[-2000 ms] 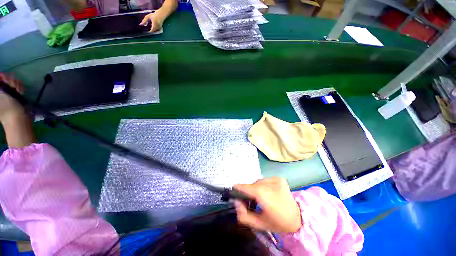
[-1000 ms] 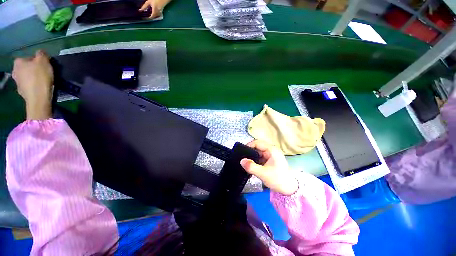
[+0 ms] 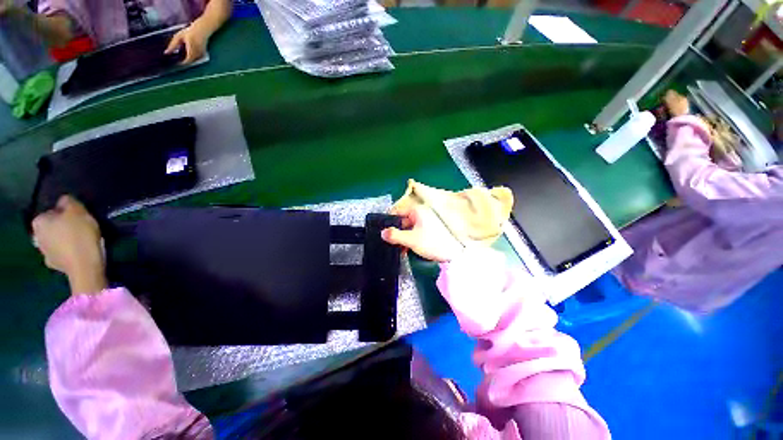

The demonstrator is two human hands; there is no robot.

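A black flat panel unit (image 3: pixel 240 275) lies level over a bubble wrap sheet (image 3: pixel 249 365) in front of me. Its right end piece (image 3: pixel 380 277) stands apart from the main plate, joined by narrow black bars with gaps showing the wrap. My left hand (image 3: pixel 70 245) is at the unit's far left end; its fingertips' grip is partly hidden. My right hand (image 3: pixel 418 232) holds the top of the right end piece, thumb on its face. A crumpled pale yellow cloth (image 3: pixel 468 213) lies just behind and right of my right hand.
A second black panel (image 3: pixel 120 163) with a label lies on wrap behind left; another (image 3: pixel 549 202) lies on wrap at right. Stacked bubble bags (image 3: pixel 330 34), a green cloth (image 3: pixel 34 93) and a worker's hand (image 3: pixel 196 39) are across. A white bottle (image 3: pixel 627 136), grey post and another worker are at right.
The unit came from edge-on, to tilted, to level over the wrap. Both hands moved with it and still hold its ends. The view has shifted, and the right worker's arm now shows.
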